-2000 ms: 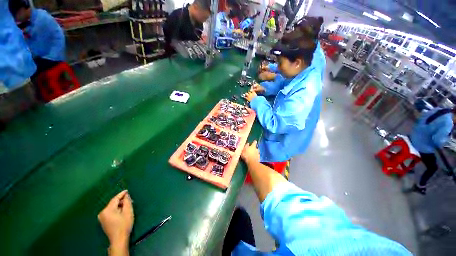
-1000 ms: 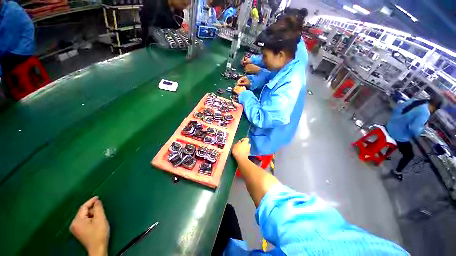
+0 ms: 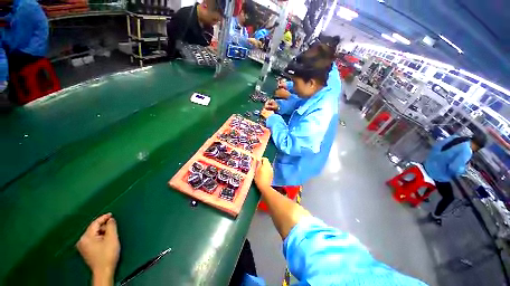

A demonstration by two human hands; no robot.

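Note:
A salmon-red tray (image 3: 208, 194) with compartments of small dark, silver-edged units (image 3: 227, 192) lies on the green bench near its right edge. My right hand (image 3: 264, 172) is at the tray's right side, with its fingers against or close to the rim; their grip is partly hidden. My left hand (image 3: 99, 243) rests low on the bench at the left, fingers curled; nothing shows in it. A thin dark pen-like tool (image 3: 146, 266) lies on the bench right of my left hand. A small dark part (image 3: 193, 203) lies beside the tray's near edge.
A white device (image 3: 200, 99) lies on the green bench (image 3: 100, 156) beyond the tray. A person in a blue smock (image 3: 307, 128) sits just past the tray on the right, hands over small parts. Metal posts (image 3: 267, 53) stand at the back. Other people and red stools (image 3: 411, 184) are around.
The view has shifted, so the scene sits further left than at first. My right hand has moved a little closer against the tray's side. My left hand stays curled.

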